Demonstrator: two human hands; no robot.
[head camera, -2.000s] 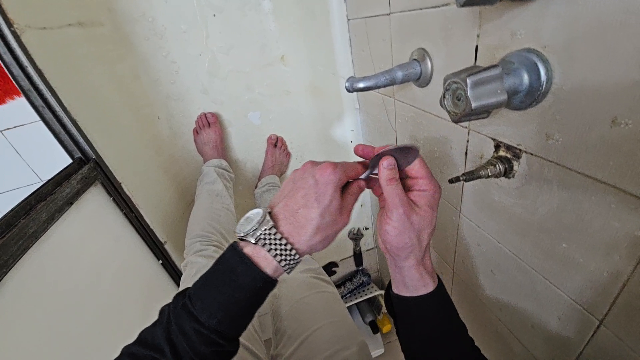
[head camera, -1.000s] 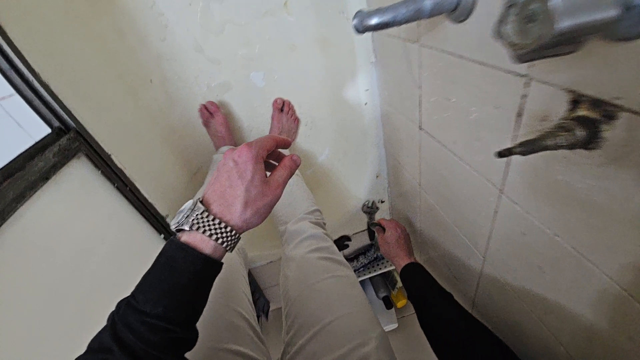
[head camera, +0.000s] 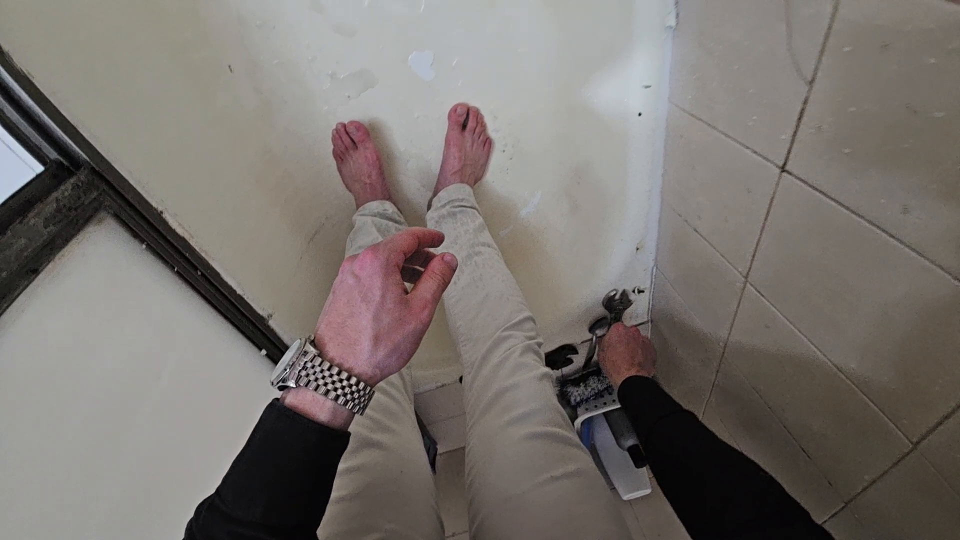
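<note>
My left hand (head camera: 382, 304), with a metal-band wristwatch (head camera: 322, 375) at its wrist, hangs above my knees, its fingers curled loosely apart and nothing between them. Down at the lower right, my right hand (head camera: 627, 352) is at the tools by the tiled wall; its fingers are partly hidden, so its hold is unclear. An adjustable wrench (head camera: 617, 301) shows its jaws just beyond that hand. Beside it is a rounded metal piece (head camera: 599, 325) on a thin stem. A perforated light holder (head camera: 598, 405) with a brush (head camera: 586, 387) and a whitish plastic container (head camera: 621, 461) lies near my right forearm.
My bare feet stand on the pale tub floor (head camera: 540, 97), which has worn patches. The beige tiled wall (head camera: 847, 300) rises along the right. A dark metal door frame (head camera: 172, 259) runs diagonally at the left, next to a pale panel (head camera: 127, 405).
My hands, together on a small metal piece two seconds ago, are apart. My right hand has gone down to the tools by the wall. The view has tilted down, leaving the taps out of sight.
</note>
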